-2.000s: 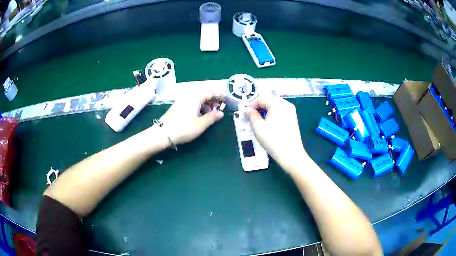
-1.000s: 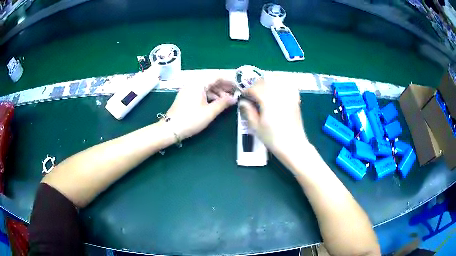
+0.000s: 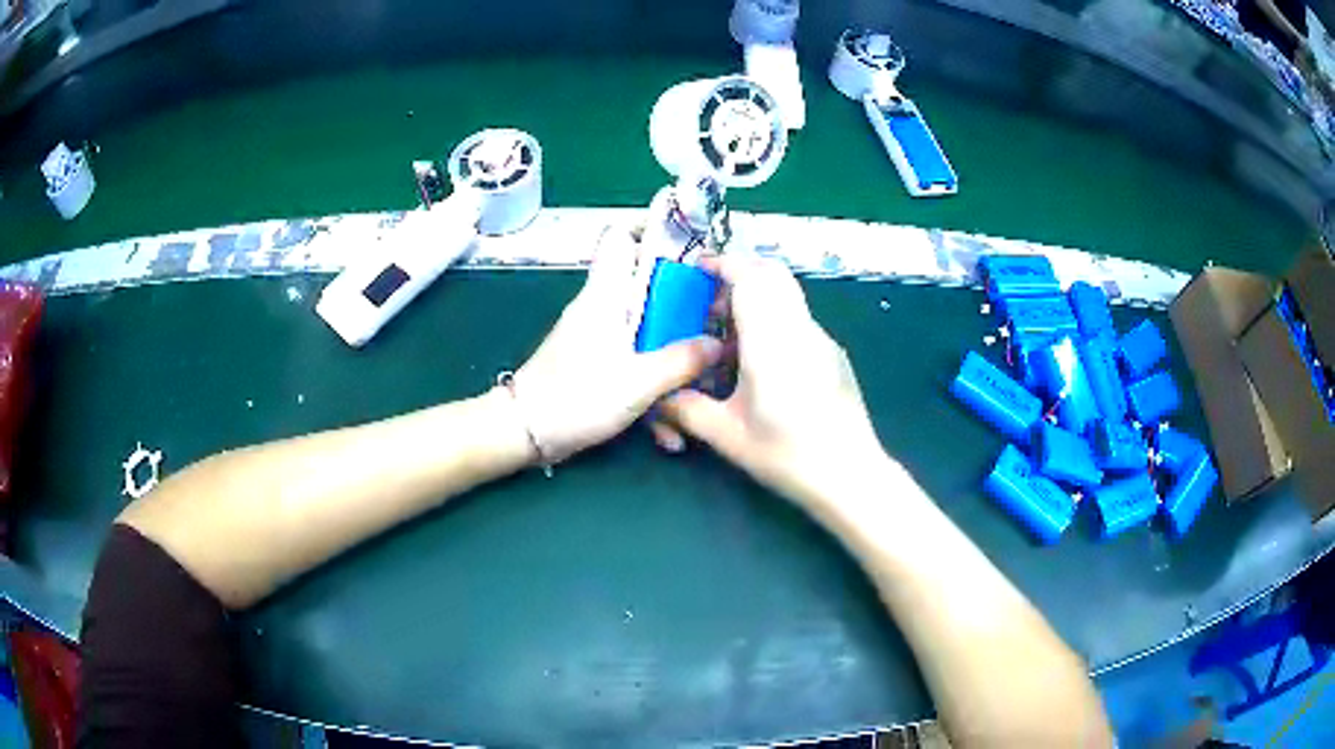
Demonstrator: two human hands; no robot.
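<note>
A white handheld fan [image 3: 741, 130] is held in front of me, its slotted head tilted up over the whitish strip. A blue battery pack [image 3: 677, 305] lies along its handle between my hands. Thin dark wires show at the neck above the battery. My left hand [image 3: 597, 359] holds the fan handle from the left, its thumb at the battery's lower end. My right hand [image 3: 776, 366] holds it from the right, fingertips at the battery's right edge. The fingers hide most of the handle, so how far the battery is seated cannot be told.
Another white fan [image 3: 403, 278] lies at left across the strip's edge. Loose blue batteries [image 3: 1067, 414] are heaped at right beside a brown carton [image 3: 1227, 384]. On the belt are a fan with a battery [image 3: 917, 144] and another white fan [image 3: 776, 73]. A ring part [image 3: 141, 471] lies at left.
The fan has been lifted and tilted, its head further up. A blue battery now shows on its handle between my hands. The fans on the belt have moved right.
</note>
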